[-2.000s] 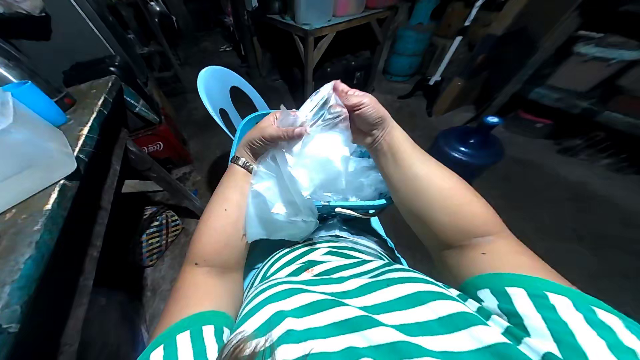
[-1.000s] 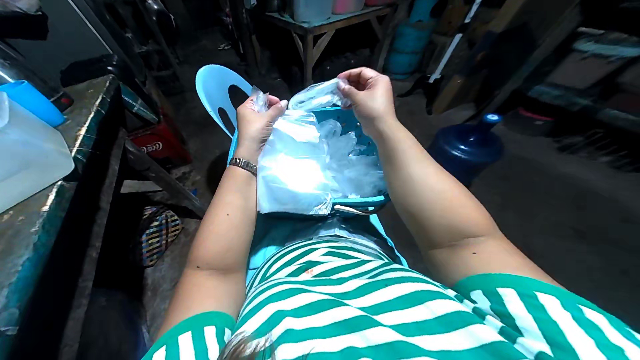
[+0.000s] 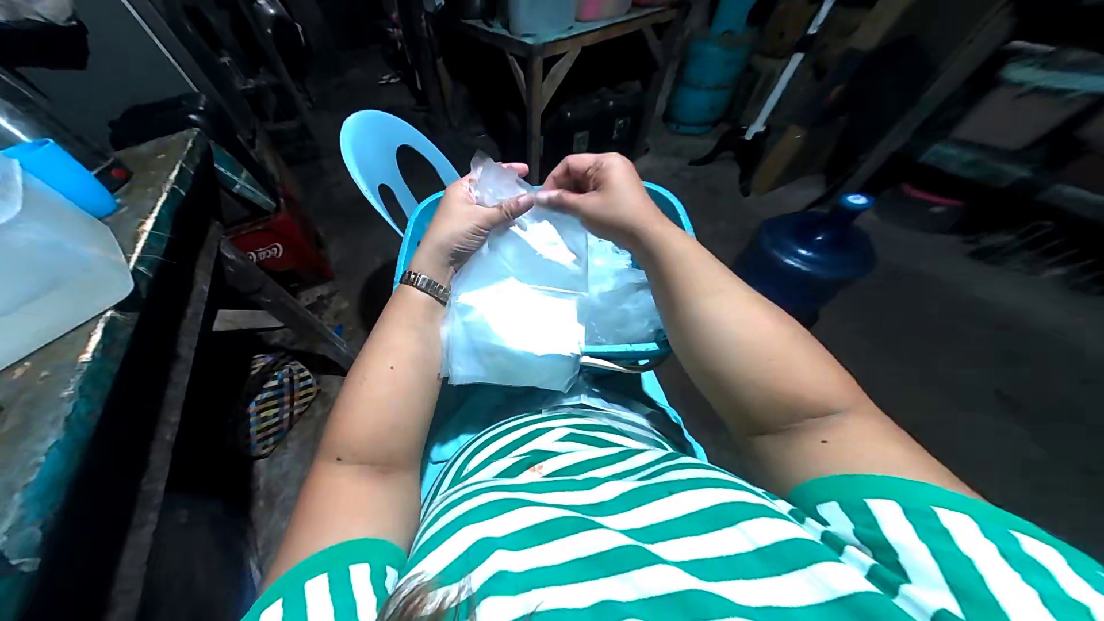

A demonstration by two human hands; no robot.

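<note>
Clear plastic bags [image 3: 517,323] hang flat from my left hand [image 3: 470,220], whose thumb and fingers pinch their gathered upper end. A metal-band watch circles that wrist. My right hand [image 3: 599,194] pinches the plastic near its top edge, close to the left thumb; its exact hold is partly hidden. Behind and below the hands, a light-blue plastic basin [image 3: 677,207] holds more crumpled clear plastic [image 3: 617,297]. The bags overlap the basin's near left side. The basin rests on a light-blue plastic chair [image 3: 375,155], its backrest showing behind.
At the left stands a worn tiled counter [image 3: 52,414] with a translucent container [image 3: 60,267] and a blue cup [image 3: 65,172]. A blue water jug [image 3: 806,254] stands on the floor at right. Farther back are a wooden table [image 3: 539,47], a gas cylinder [image 3: 707,82] and a red crate [image 3: 280,246].
The plastic was spread between my two hands over the basin; now it hangs flat from my left hand. My right hand has moved left, close to my left hand.
</note>
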